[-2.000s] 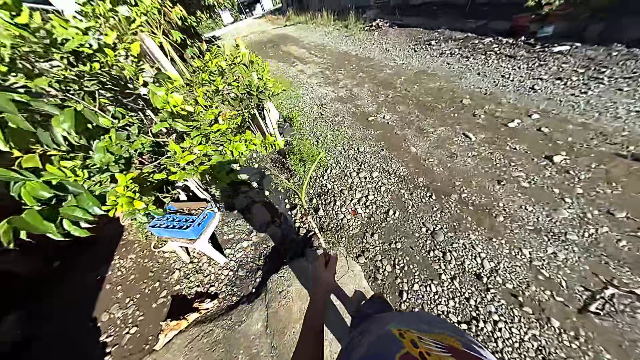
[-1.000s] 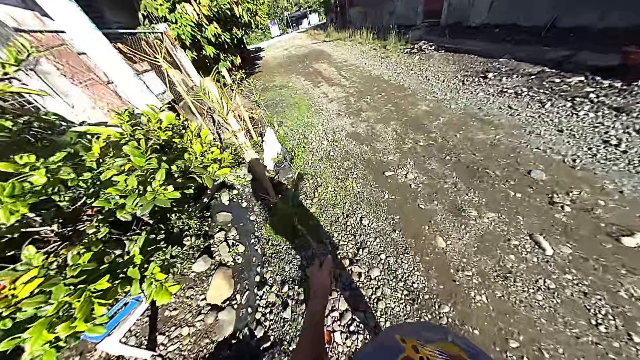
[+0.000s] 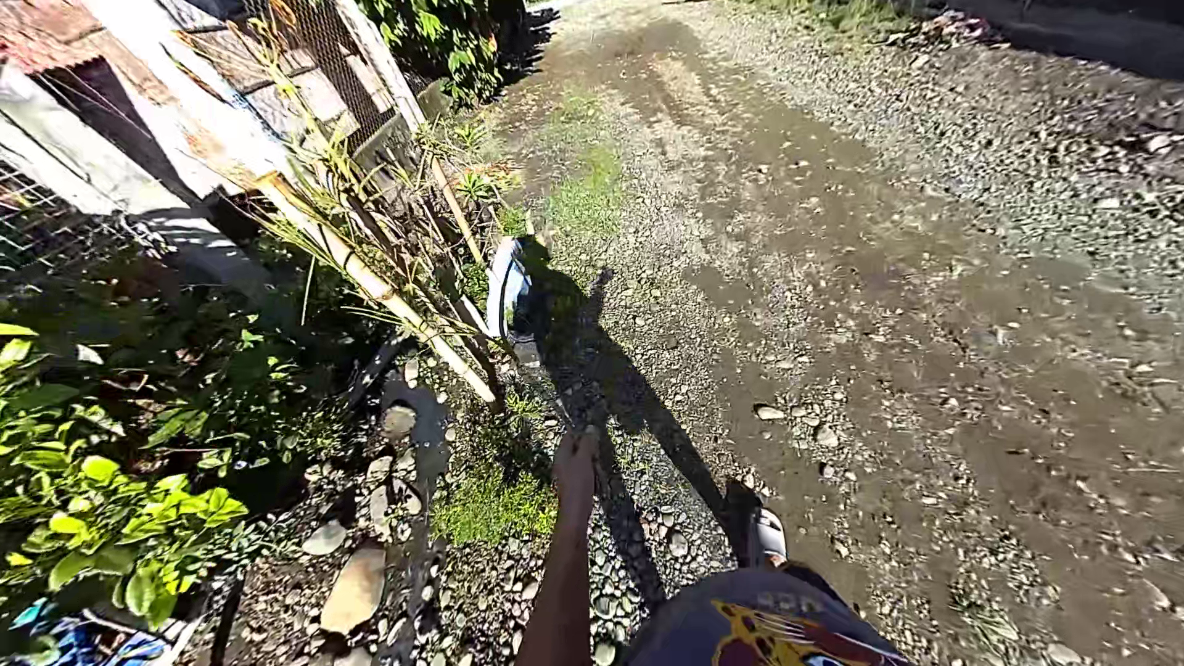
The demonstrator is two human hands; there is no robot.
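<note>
My left hand (image 3: 578,455) reaches forward at the lower middle, its fingers closed around a thin, dark, stick-like thing that is hard to make out against the gravel. Just ahead of it and to the left, a leaning bamboo pole (image 3: 384,294) stands among dry stalks. A white and dark bag-like thing (image 3: 507,285) lies beside the foot of these stalks. Low green weeds (image 3: 495,507) grow left of my wrist. My right hand is out of view.
A gravel road (image 3: 888,305) runs ahead and to the right. On the left are a leafy shrub (image 3: 111,546), a wire mesh fence (image 3: 319,42) and a narrow ditch (image 3: 427,462) edged with stones. A sandaled foot (image 3: 769,536) shows at the lower right.
The view has moved forward along the road. The blue crate on a white stool, seen at the left earlier, is no longer plainly in view. The bamboo and white bag-like thing are nearer my left hand.
</note>
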